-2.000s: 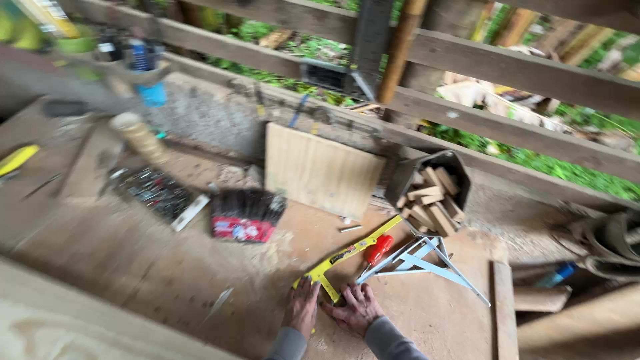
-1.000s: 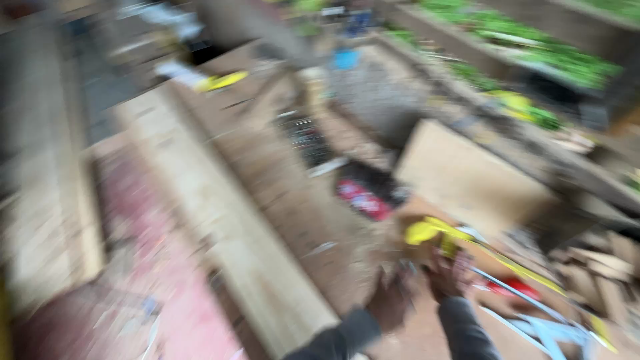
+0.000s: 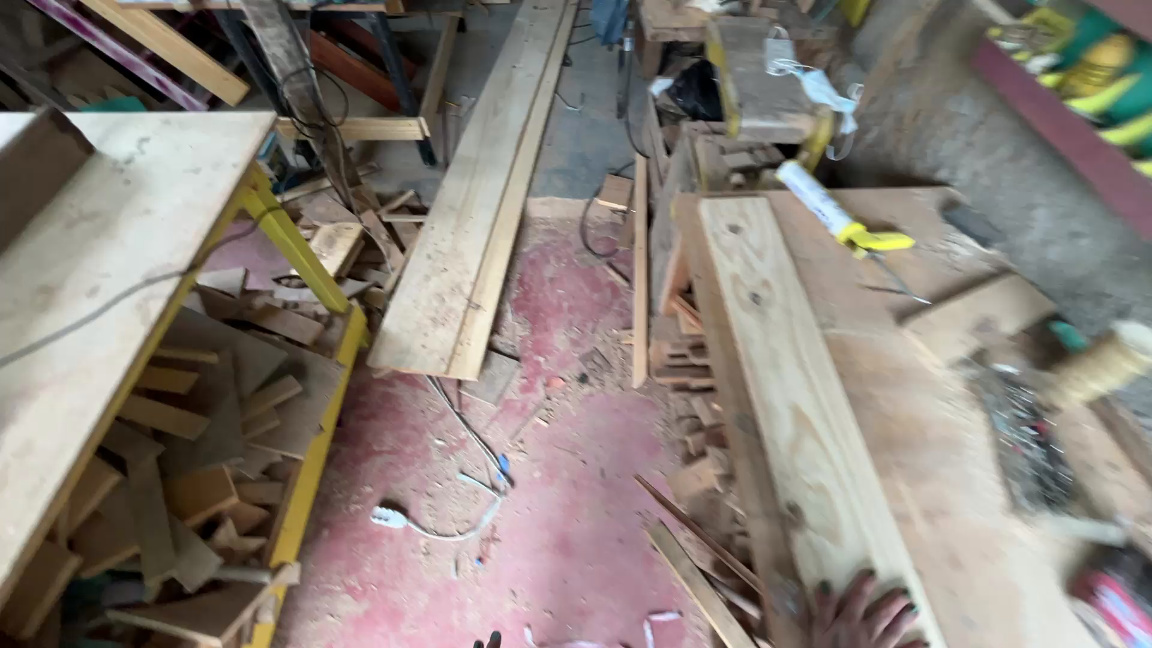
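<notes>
A long pale wooden board (image 3: 801,360) lies along the near edge of the workbench (image 3: 954,468). My right hand (image 3: 864,616) rests on its lower end, fingers spread and holding nothing. Only the fingertips of my left hand (image 3: 488,640) show at the bottom edge, over the red floor; whether that hand holds anything is hidden. Farther along the bench lies a caulking gun with a white cartridge and yellow handle (image 3: 837,211). A blurred heap of small metal hardware (image 3: 1030,441) and a roll (image 3: 1102,364) are at the right.
Long planks (image 3: 481,207) extend over the floor ahead. A white cable with a socket end (image 3: 389,516) lies on the red floor (image 3: 576,504). At the left, wood offcuts (image 3: 171,486) fill the space under a yellow-framed table (image 3: 126,234). Thin strips (image 3: 697,576) lean beside the bench.
The view has swung far left, to the floor and the bench's far end. My hands have left the yellow tool they were at; my right hand is now on the board.
</notes>
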